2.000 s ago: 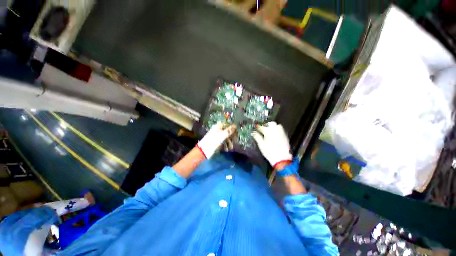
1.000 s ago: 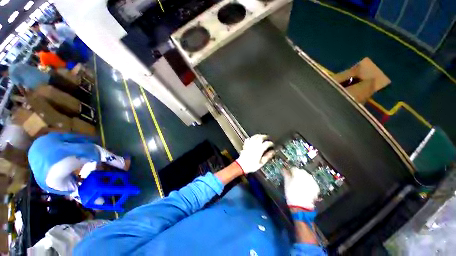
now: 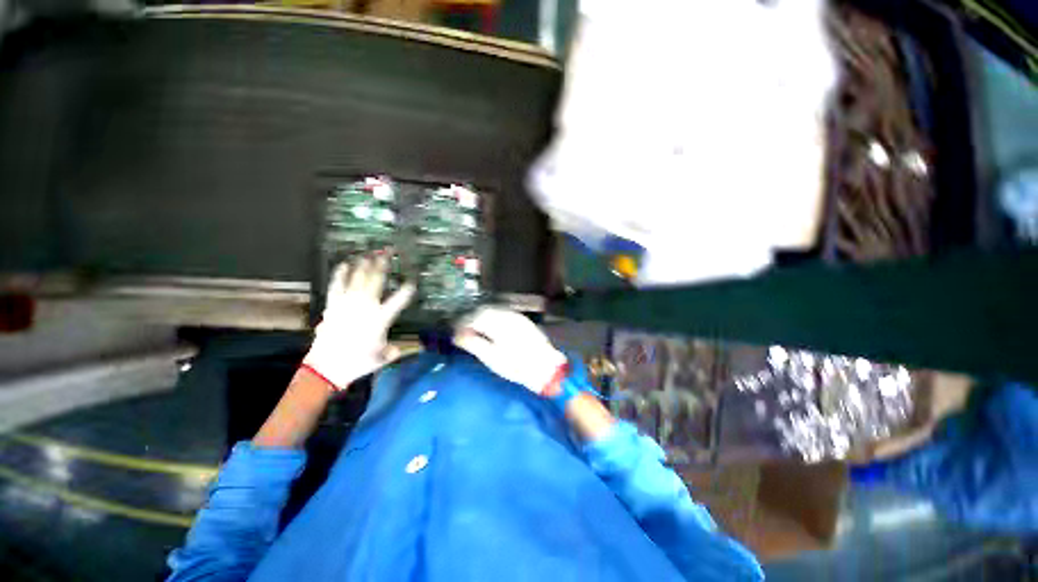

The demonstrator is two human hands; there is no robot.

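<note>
A dark square carrier tray [image 3: 406, 227] lies at the near edge of the conveyor belt [image 3: 171, 136]. It holds several green circuit boards [image 3: 450, 216] with white and red parts. My left hand [image 3: 355, 321], in a white glove, is spread with its fingers over the near left board, partly hiding it. My right hand [image 3: 512, 347], in a white glove with a blue wrist band, is at the tray's near right corner, its fingers curled. The picture is blurred, and I cannot tell whether the right hand grips anything.
A pale rail [image 3: 205, 290] edges the belt. White plastic bags [image 3: 694, 136] and a bin of brown strips [image 3: 882, 136] stand right, behind a green post [image 3: 797, 313]. Another tray [image 3: 666, 387] and a silvery heap [image 3: 837, 398] lie nearer, with a carton [image 3: 785, 500] below. A person's blue sleeve [image 3: 979, 455] shows right.
The view has swung right. My left hand has moved from the tray's edge onto the near left board. My right hand has moved off the boards to the near right corner.
</note>
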